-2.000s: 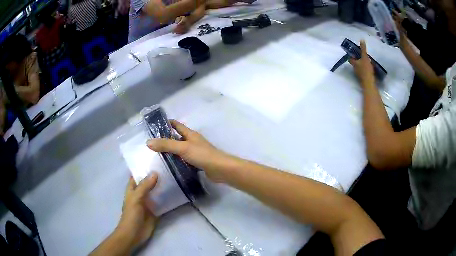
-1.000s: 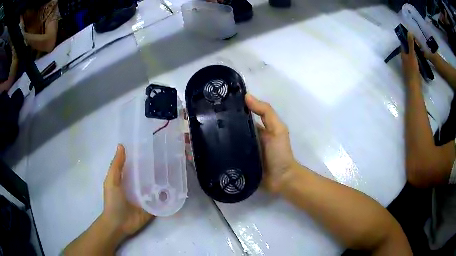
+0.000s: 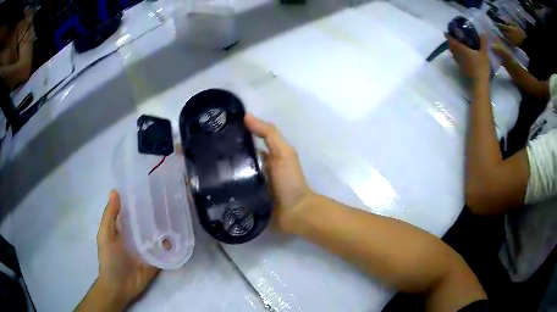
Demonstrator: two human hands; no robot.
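Observation:
My left hand holds the translucent inner housing by its left side and lower end. A small square black fan sits at its far end, with a thin red wire running from it. A round hole shows near the housing's near end. My right hand grips the black base housing by its right side, inner face up, with a round slotted grille near each end. The two parts are side by side, close together. Some fingers are hidden behind the parts.
A translucent piece stands on the white sheet at the far side. A black shell lies at the far left. At the right, a neighbouring worker's hands hold a dark part. A dark seam line runs toward the near edge.
Since two seconds ago the black base and translucent housing have been opened apart and turned inner side up. Over the last second both parts appear further left in view, and the base tilts slightly.

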